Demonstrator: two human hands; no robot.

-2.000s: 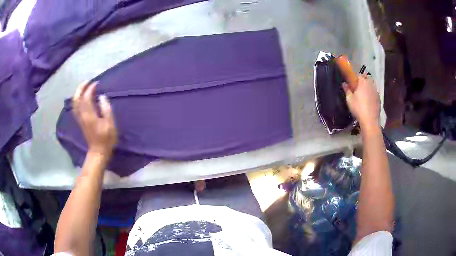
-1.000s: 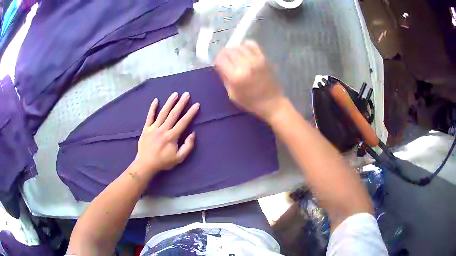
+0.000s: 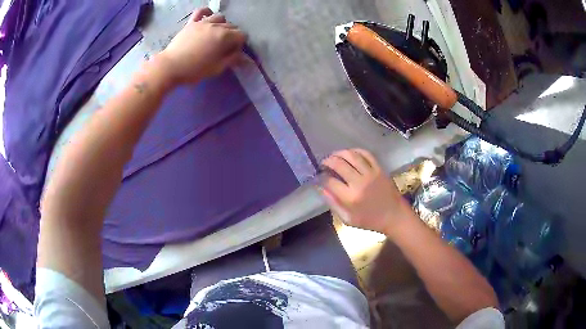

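Observation:
The purple panel lies flat on the pale table cover, a seam running lengthwise across it. A whitish tape strip lies along its straight hem edge. My left hand is at the far end of the strip, fingers bent over the tape and panel corner. My right hand is at the near end of the strip, fingertips closed on the tape end at the table's near edge. The steam iron with its orange handle rests on the table to the right, touched by neither hand.
Rumpled purple panels are heaped at the far left. The iron's dark hose runs off the right edge of the table. Clear bluish plastic bottles or bags lie below the table at the right.
The tape strip now lies along the hem edge. My left hand has moved from mid-panel to the far corner, my right hand to the near corner. The iron appears further left in view.

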